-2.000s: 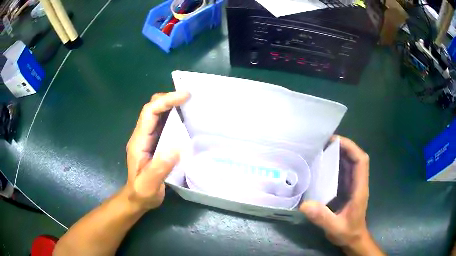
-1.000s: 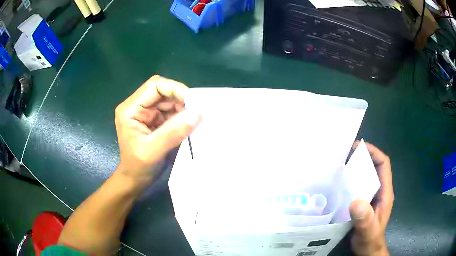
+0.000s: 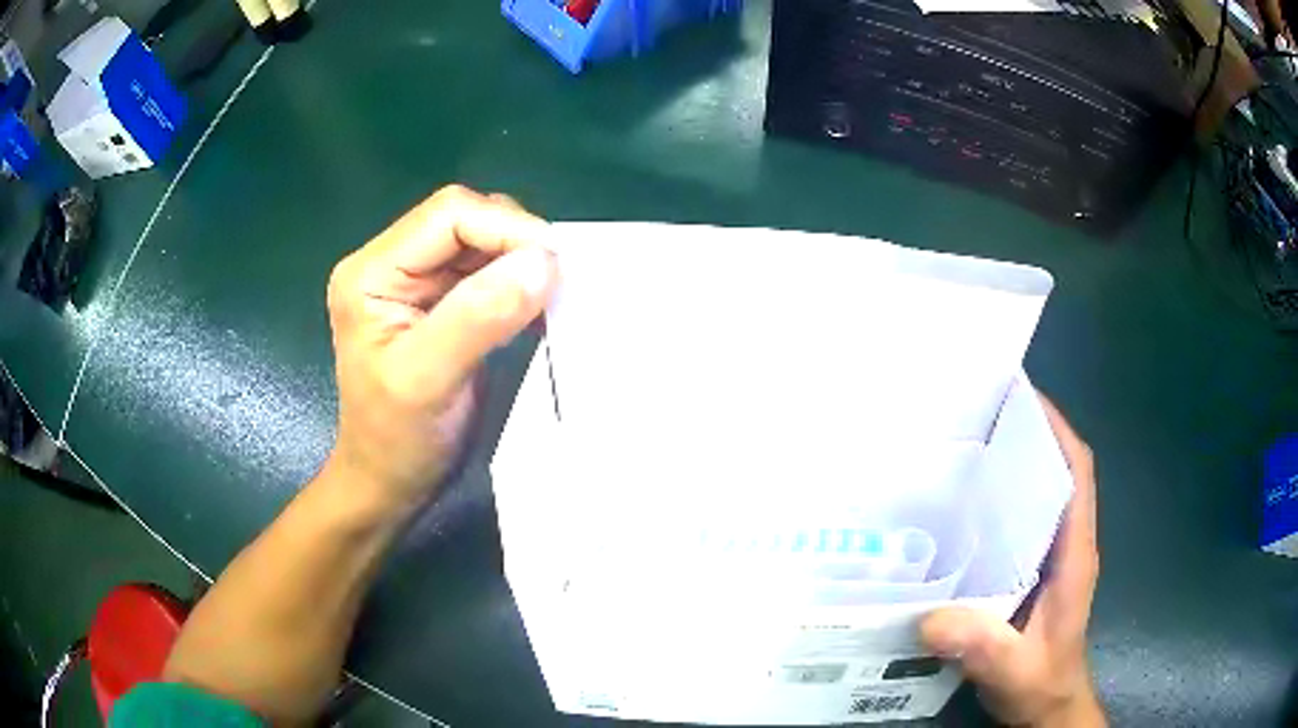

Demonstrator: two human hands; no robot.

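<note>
A white retail carton [image 3: 740, 640] is held open in front of me, its long flap [image 3: 783, 313] standing up on the far side. Its near face shows small print, a dark icon and a barcode. Inside lies a frosty translucent oblong body [image 3: 911, 562] with a pale cyan patterned strip; glare hides much of it. My left hand [image 3: 427, 334] pinches the flap's upper left corner between thumb and fingers. My right hand [image 3: 1032, 612] grips the carton's right side, thumb on the near face, fingers mostly hidden behind it.
A black electronic unit [image 3: 968, 121] and a blue parts bin [image 3: 612, 29] stand beyond the carton on the dark green table [image 3: 641, 157]. Blue and white cartons [image 3: 117, 107] are at the left, another [image 3: 1283, 498] at the right edge. A red stool [image 3: 131, 640] is at lower left.
The carton has tilted, so its printed near face now shows. My left hand has moved from the left side to the flap's corner. My right thumb has shifted onto the near face.
</note>
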